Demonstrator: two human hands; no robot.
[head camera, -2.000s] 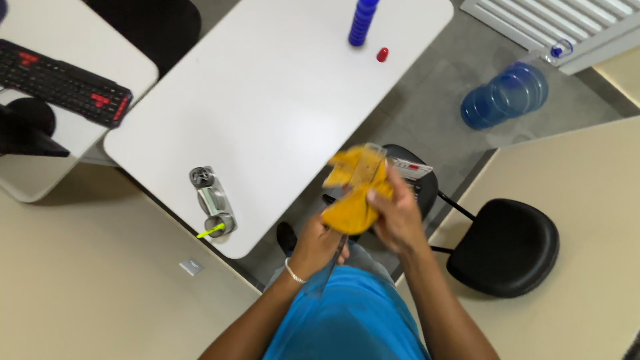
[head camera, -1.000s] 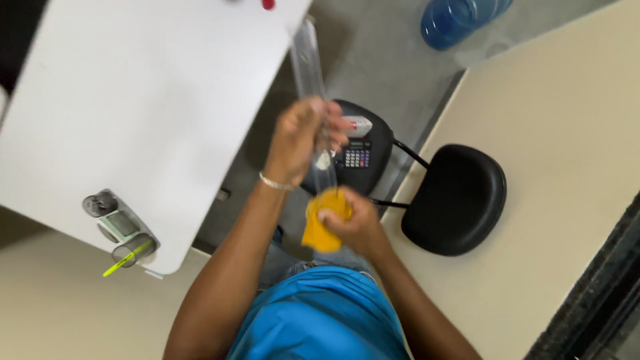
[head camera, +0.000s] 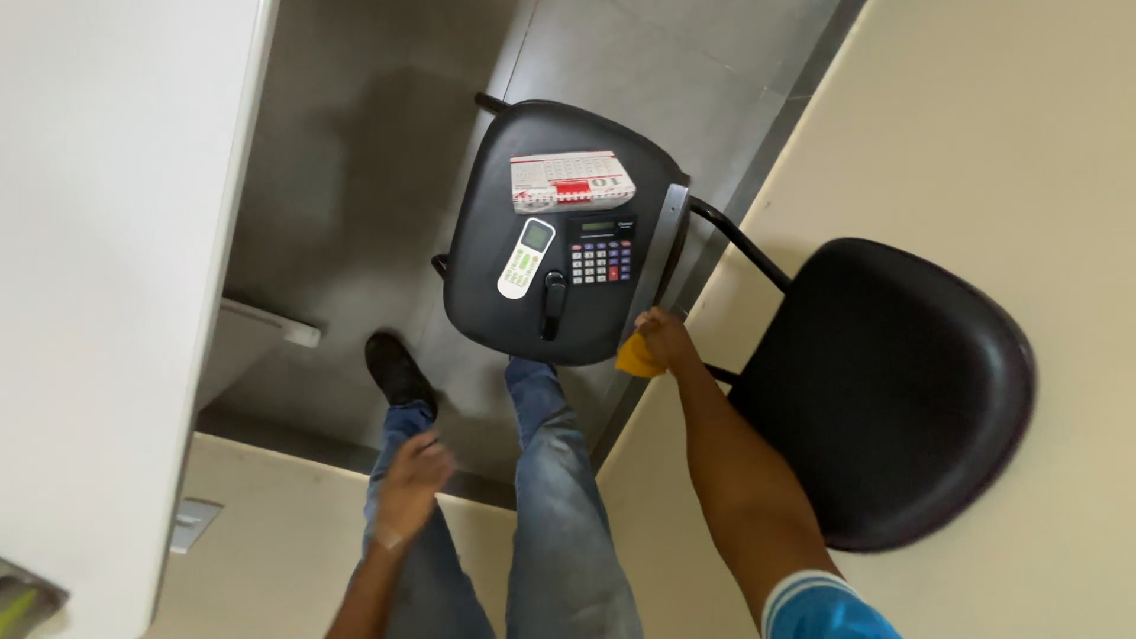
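Observation:
My right hand (head camera: 664, 339) is closed on a yellow cloth (head camera: 639, 357) beside the lower right edge of a black chair seat (head camera: 479, 222). A clear ruler (head camera: 661, 240) lies along that edge, its lower end at the cloth; whether the hand also grips it is unclear. My left hand (head camera: 415, 475), blurred and with bent fingers, is over my left leg, and no object shows in it. On the seat are a desk calendar (head camera: 572, 182) with red print, a white remote control (head camera: 526, 257), a black calculator (head camera: 602, 251) and a small black object (head camera: 553, 306), perhaps a stapler.
The chair's black backrest (head camera: 896, 390) stands out to the right, near a beige wall (head camera: 994, 115). A white table (head camera: 106, 222) fills the left side, with part of a desk organizer (head camera: 31, 595) at its lower corner. My feet are on the grey floor.
My left hand was on the clear ruler and has come away from it, down and left. The ruler is now at the seat's edge. The view has moved down toward the chair.

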